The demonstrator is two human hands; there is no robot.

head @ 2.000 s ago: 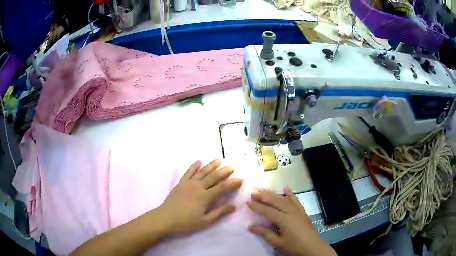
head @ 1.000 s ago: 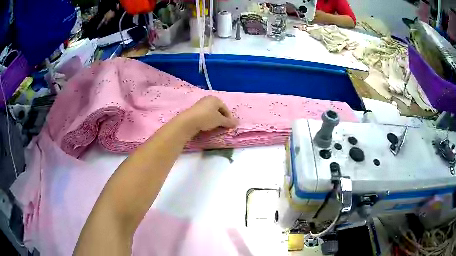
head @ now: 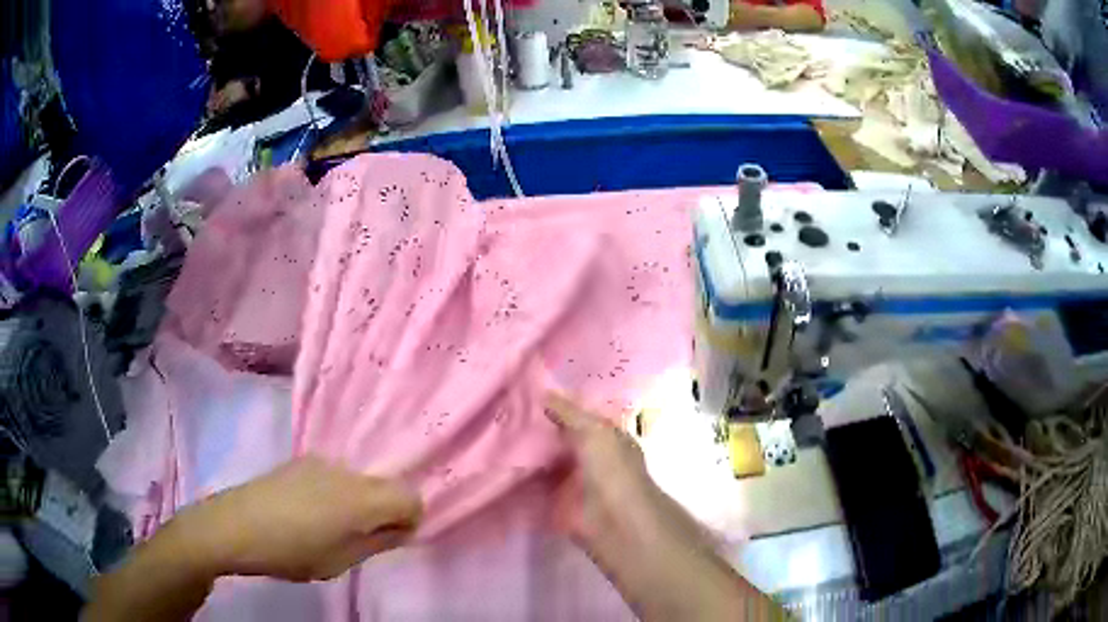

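Note:
A pink eyelet fabric panel is spread from the pile at the back towards me, left of the sewing machine. My left hand is closed on its near edge at the lower left. My right hand holds the panel's near right part, with the thumb on top; its fingers are partly hidden by cloth. A paler plain pink panel lies under and in front of the eyelet fabric. The presser foot area is brightly lit and hard to make out.
Right of the needle lie a yellow block, a black-and-white disc, a phone, red-handled snips and tangled cord. A blue bin edge runs behind. A person's arm shows at the top.
My left hand has come back from the pile, bringing an eyelet panel towards me. My right hand has come into view and holds it too. The view has shifted.

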